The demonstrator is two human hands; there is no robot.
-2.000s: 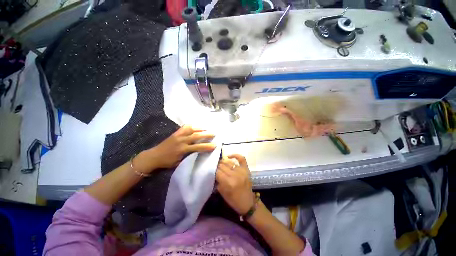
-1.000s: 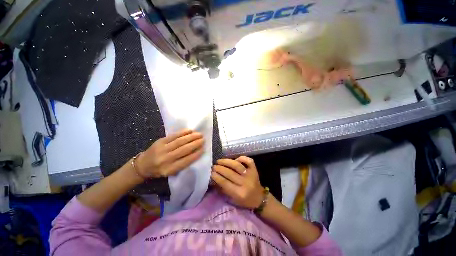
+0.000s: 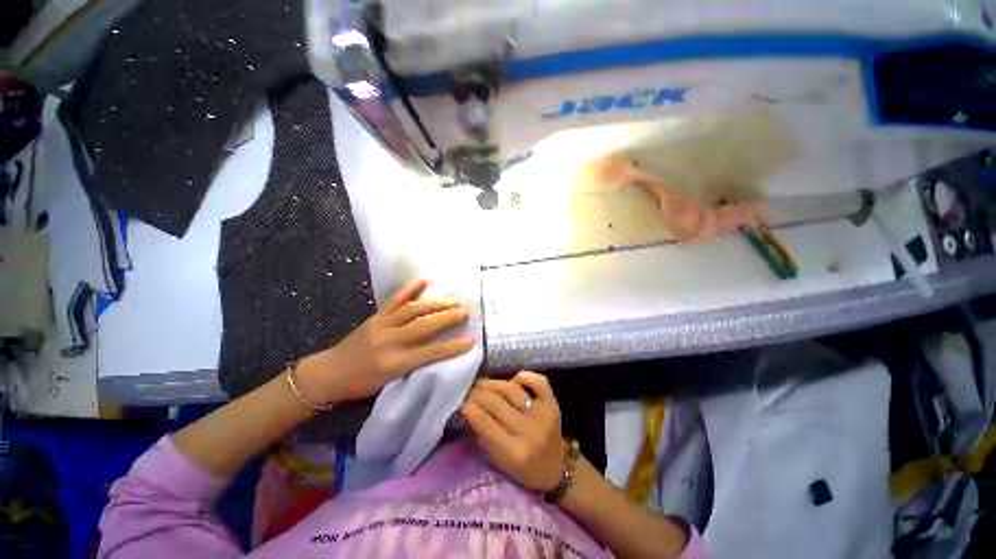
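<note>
A garment panel with a pale backing (image 3: 410, 406) and a dark speckled shell (image 3: 295, 273) runs from the lit needle area over the table's front edge. My left hand (image 3: 399, 344) lies on the pale layer with its fingers spread, below the presser foot (image 3: 481, 180). My right hand (image 3: 519, 420) grips the right edge of the panel near the table edge, its fingertips curled on the cloth. The sewing machine (image 3: 655, 120) stands above; its lamp glare hides the needle point.
A peach-pink scrap (image 3: 688, 215) and a green-handled tool (image 3: 772, 253) lie on the machine bed. Large dark fabric (image 3: 175, 109) is heaped at the left. Pale pieces (image 3: 797, 448) hang below the table at the right. A small parts tray (image 3: 961, 224) is at the right.
Against one second ago, the machine sits lower in view. Both hands hold nearly the same places on the panel, and the pale layer below my left hand is more folded.
</note>
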